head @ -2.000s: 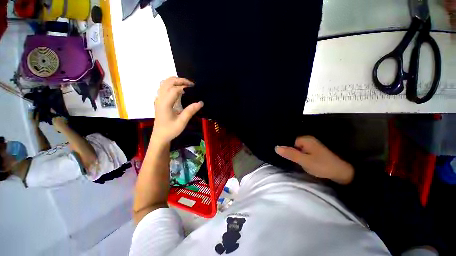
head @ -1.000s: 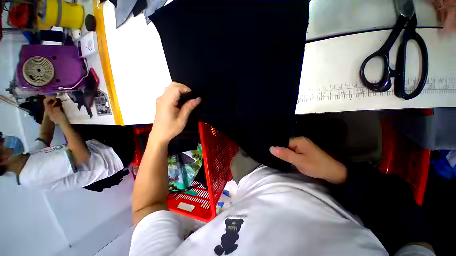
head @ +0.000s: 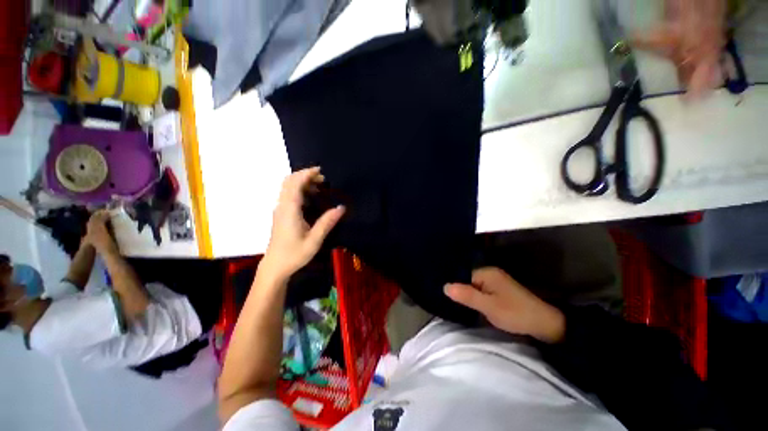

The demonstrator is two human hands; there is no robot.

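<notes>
A black fabric panel (head: 379, 143) lies over the table and hangs past its front edge towards my lap. My left hand (head: 301, 220) holds the panel's left edge, thumb on top and fingers curled. My right hand (head: 505, 303) grips the panel's lower right edge near my lap, its fingers partly hidden. The panel's far end reaches the dark, blurred parts of the sewing machine (head: 455, 21) at the top. Grey fabric panels (head: 253, 42) lie at the upper left, beside the black panel.
Black-handled shears (head: 619, 139) and a blurred peach bundle (head: 692, 42) lie right on the white table (head: 530, 198). A red basket (head: 366, 324) stands below. At the left are a yellow spool (head: 118, 82), a purple device (head: 103, 168) and another person (head: 109, 324).
The view has shifted, showing more of the table's far side and the machine parts. The shears appear further left and lower. Both hands keep their hold on the black panel.
</notes>
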